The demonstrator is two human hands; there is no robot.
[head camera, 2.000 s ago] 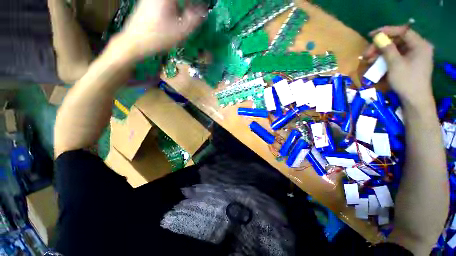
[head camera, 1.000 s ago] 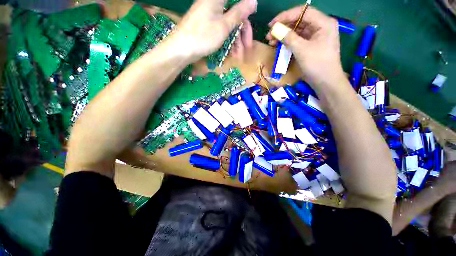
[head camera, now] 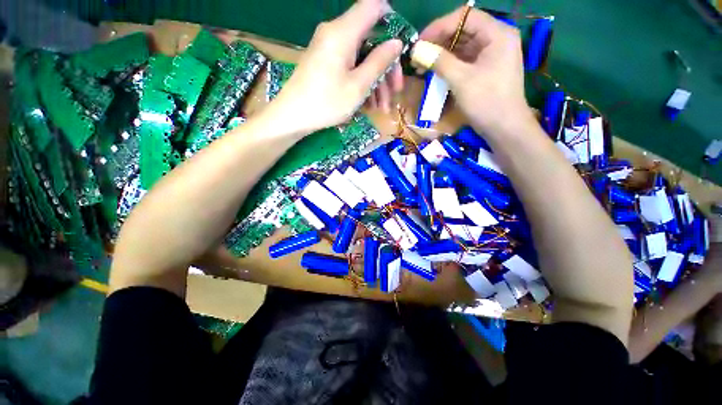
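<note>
My left hand (head camera: 348,67) is at the top centre, its fingers closed on a green circuit board (head camera: 393,32) with silvery parts. My right hand (head camera: 475,63), with a cream finger cot (head camera: 425,54) on one finger, meets the board's right edge. It holds a blue battery cell with a white pad (head camera: 433,99), which hangs below the fingers. Thin wires (head camera: 461,25) stick up from the right hand. The exact contact between fingertips, wires and board is too small to tell.
Blue cells with white pads (head camera: 475,186) lie heaped on the brown bench (head camera: 273,265) at centre and right. Green board panels (head camera: 162,119) are piled at left. Beyond is the green conveyor belt (head camera: 625,59), with a single padded cell (head camera: 678,100). Another person's arm (head camera: 673,316) is at lower right.
My head view has swung right, then steadied. My left hand has come from the panel pile with a board, and both hands are now together at the top centre.
</note>
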